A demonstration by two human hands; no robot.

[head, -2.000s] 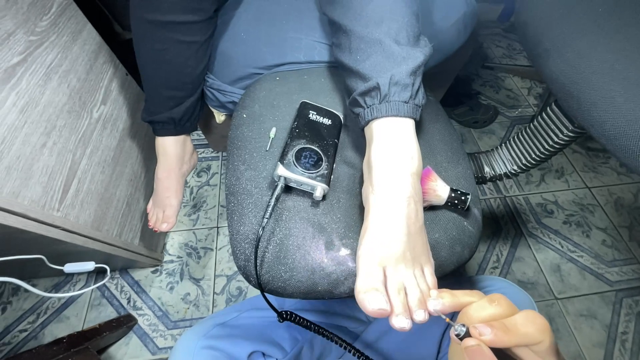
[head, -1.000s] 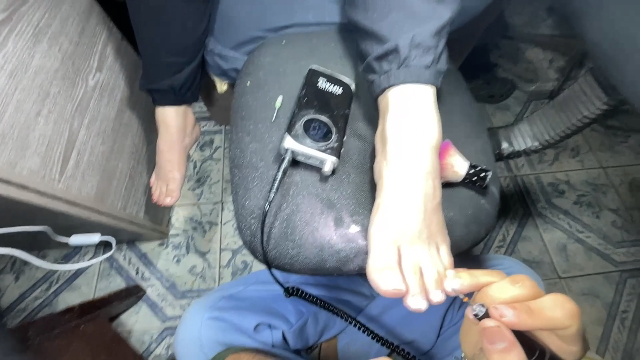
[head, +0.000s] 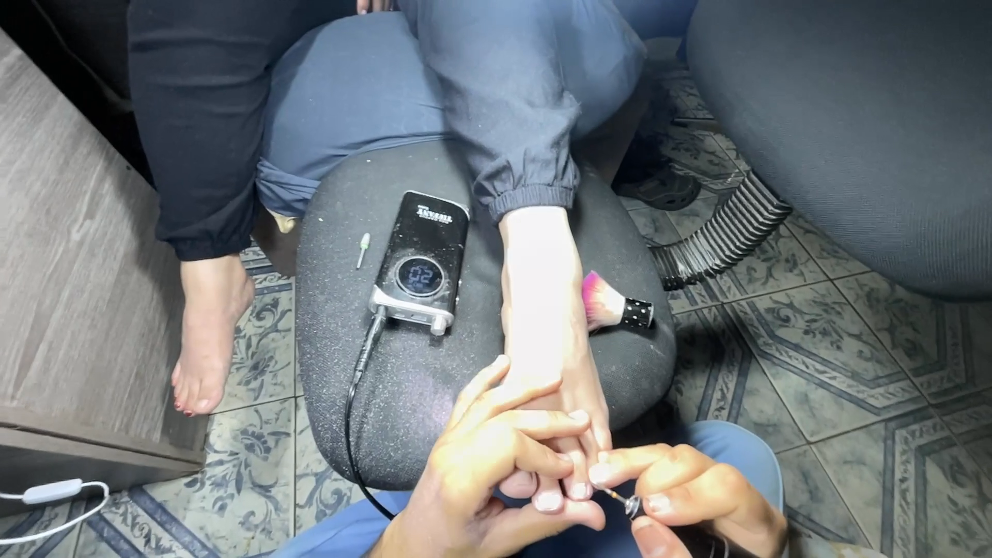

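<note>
A person's bare foot (head: 546, 310) rests on a dusty black padded seat (head: 333, 372). My left hand (head: 488, 465) grips its toes, fingers over the top and thumb beneath. At the lower right, my right hand (head: 690, 496) holds a small rotary nail-drill handpiece (head: 632, 505), its thin bit pointing at the smaller toes; most of the handpiece is hidden. A black nail-drill control unit (head: 422, 260) with a lit display lies on the seat, its cord (head: 350, 434) running down toward me. A loose drill bit (head: 363, 250) lies left of the unit.
A pink-and-white dust brush (head: 612, 302) lies right of the foot. The person's other foot (head: 208, 333) stands on the tiled floor. Wooden furniture (head: 85, 294) borders the left, with a white cable (head: 53, 491) below. A ribbed hose (head: 721, 232) and dark padded chair (head: 860, 139) are at right.
My left hand has come up from the bottom edge and taken hold of the toes. My right hand stays beside the smaller toes with the handpiece.
</note>
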